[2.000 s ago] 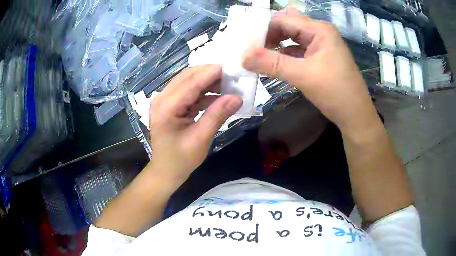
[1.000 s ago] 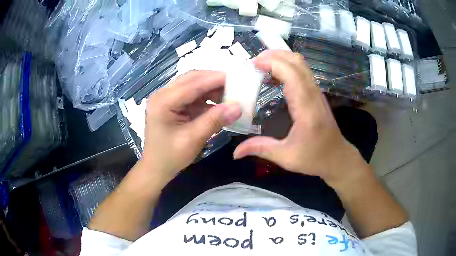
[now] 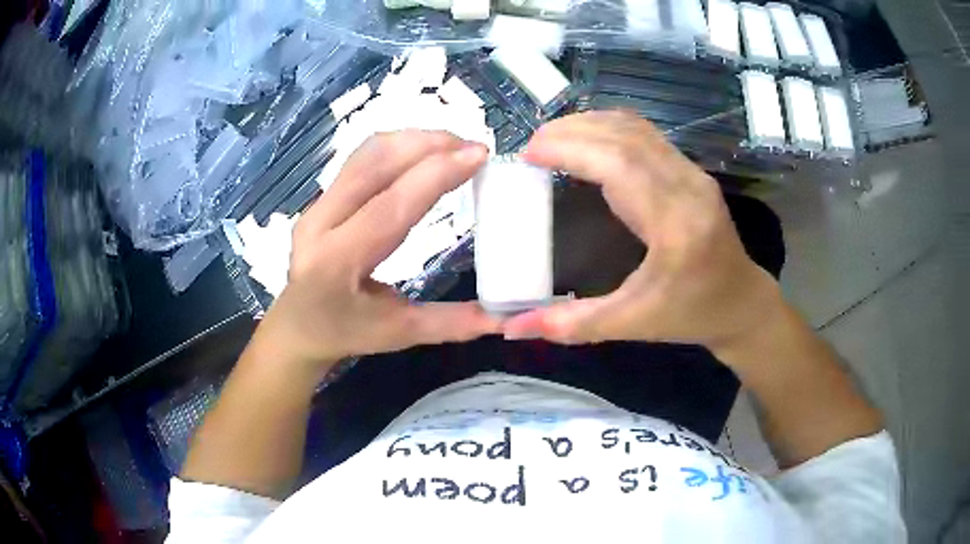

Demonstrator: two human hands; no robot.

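A white unit [image 3: 515, 236] is held upright between both hands, above the wearer's lap at the bench edge. My left hand [image 3: 372, 244] grips its left side, with fingertips at the top corner and thumb at the bottom. My right hand [image 3: 649, 239] grips it the same way from the right. A translucent cover seems to show as a thin frosted edge at the lower end. Loose small white pieces [image 3: 425, 239] lie heaped in the near tray, partly hidden behind my left hand.
The cover bag [image 3: 160, 138] lies upper left. Two white units [image 3: 532, 72] lie behind the held one. The finished-unit tray holds white units [image 3: 764, 109] in rows at upper right. Stacked trays with a blue edge [image 3: 40, 244] stand at far left. A grey tiled floor [image 3: 851, 287] shows at right.
The held unit has turned upright, and its broad white face shows. My right hand has closed onto it from the right, and my left fingers have moved to its ends.
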